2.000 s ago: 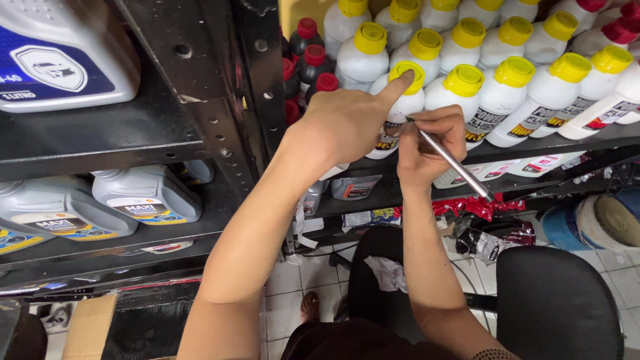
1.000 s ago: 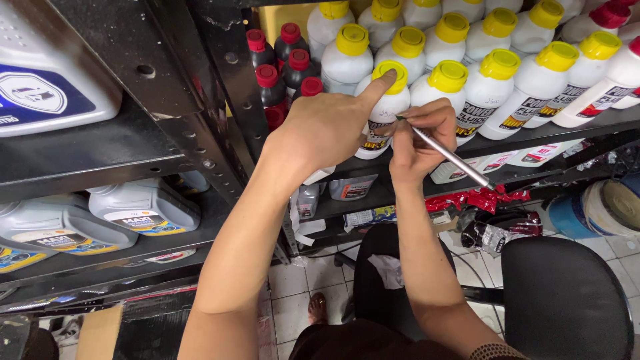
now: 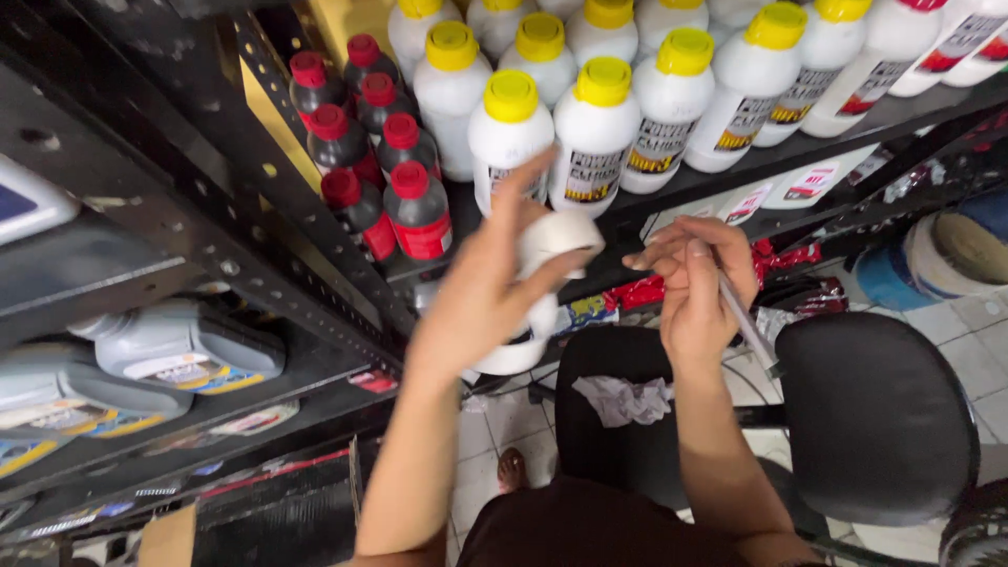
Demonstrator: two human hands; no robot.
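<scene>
My left hand (image 3: 480, 291), blurred by motion, is in front of the front row of bottles, thumb and fingers around a white roll (image 3: 561, 236) that looks like tape. A second white ring-shaped piece (image 3: 516, 358) shows below it, partly hidden by the hand. My right hand (image 3: 701, 291) is to the right, palm partly up, with a slim silver pen (image 3: 744, 319) held between its fingers, slanting down to the right. White plastic bottles with yellow caps (image 3: 594, 142) stand upright on the shelf; the nearest bottle (image 3: 510, 134) has faint marks on its shoulder.
Small dark bottles with red caps (image 3: 417, 209) stand left of the white ones. A perforated black metal upright (image 3: 291, 197) divides the shelves. Grey jugs (image 3: 189, 346) lie at lower left. Two black chairs (image 3: 874, 417) and buckets (image 3: 929, 260) are at lower right.
My left hand has left the yellow cap it touched and now has a white roll at its fingers. My right hand has drawn away from the bottle with the pen.
</scene>
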